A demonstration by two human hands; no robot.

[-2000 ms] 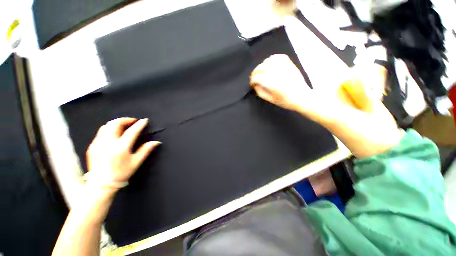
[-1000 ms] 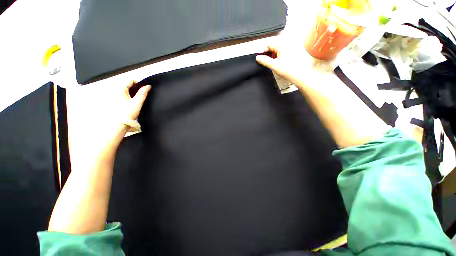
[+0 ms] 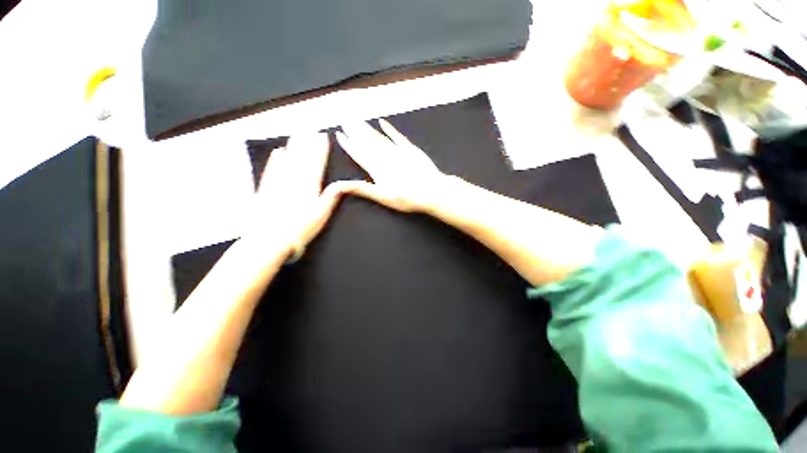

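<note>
A large black notched panel (image 3: pixel 398 327) lies flat in front of me, with cut-out corners at its far left and far right. My left hand (image 3: pixel 296 195) lies flat on the panel's far part, fingers pointing to its far edge. My right hand (image 3: pixel 385 168) lies flat just to the right of it, fingers spread, the two hands touching near the thumbs. Neither hand grips anything. Whether a second panel lies beneath cannot be told.
Stacked smaller black panels (image 3: pixel 336 53) lie beyond. A black panel stack (image 3: pixel 49 274) is at left, a yellow-and-white roll (image 3: pixel 102 93) far left. At right are an orange-red glue pot (image 3: pixel 619 62), a glue bottle (image 3: pixel 726 283) and black offcut strips (image 3: pixel 783 177).
My hands have let go of the panel's far corners and come together flat near its far middle. The raised far part now lies flat. The glue bottle shows at right again.
</note>
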